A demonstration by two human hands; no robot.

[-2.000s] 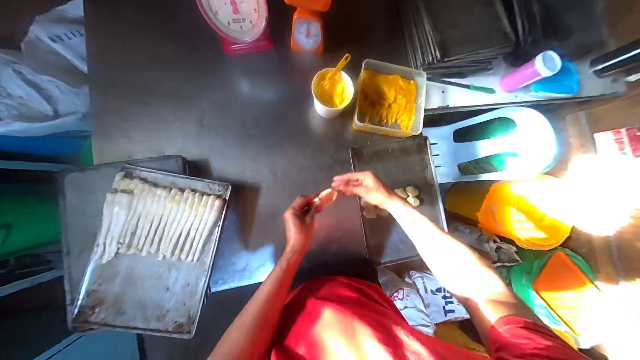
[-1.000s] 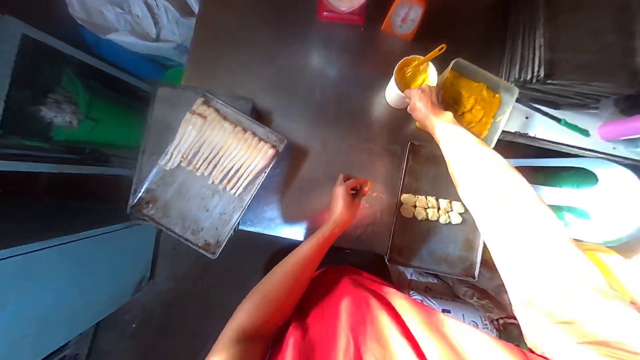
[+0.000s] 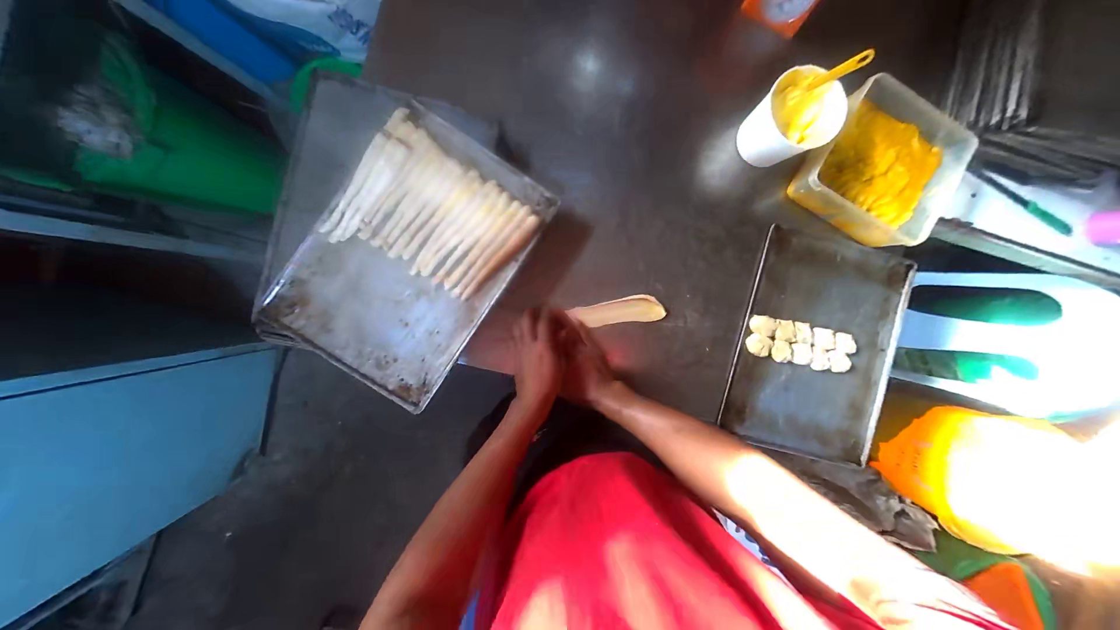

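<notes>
My left hand (image 3: 538, 354) and my right hand (image 3: 584, 359) are close together at the table's near edge, over the left end of a flattened strip of dough (image 3: 619, 311). The fingers overlap and blur, so their grip is unclear. To the left, a metal baking tray (image 3: 350, 324) holds a row of long dough sticks (image 3: 429, 210). Several small dough pieces (image 3: 801, 343) lie in two rows on a metal tray (image 3: 809, 420) at the right. Behind that tray are a white cup (image 3: 761, 138) of yellow paste with a yellow spoon (image 3: 844, 68) and a plastic container (image 3: 954, 140) of similar paste.
An orange scale (image 3: 779, 13) stands at the far edge of view. Stacked dark trays (image 3: 997, 70) are at the back right, a white plastic stool or chair (image 3: 989, 328) beside the right tray. An orange bag (image 3: 962, 472) sits at the lower right, a light blue cabinet (image 3: 140, 455) at the left.
My right hand has moved from the white cup to beside my left hand, leaving the cup standing by the container. A flattened dough strip now lies on the table. The view has shifted.
</notes>
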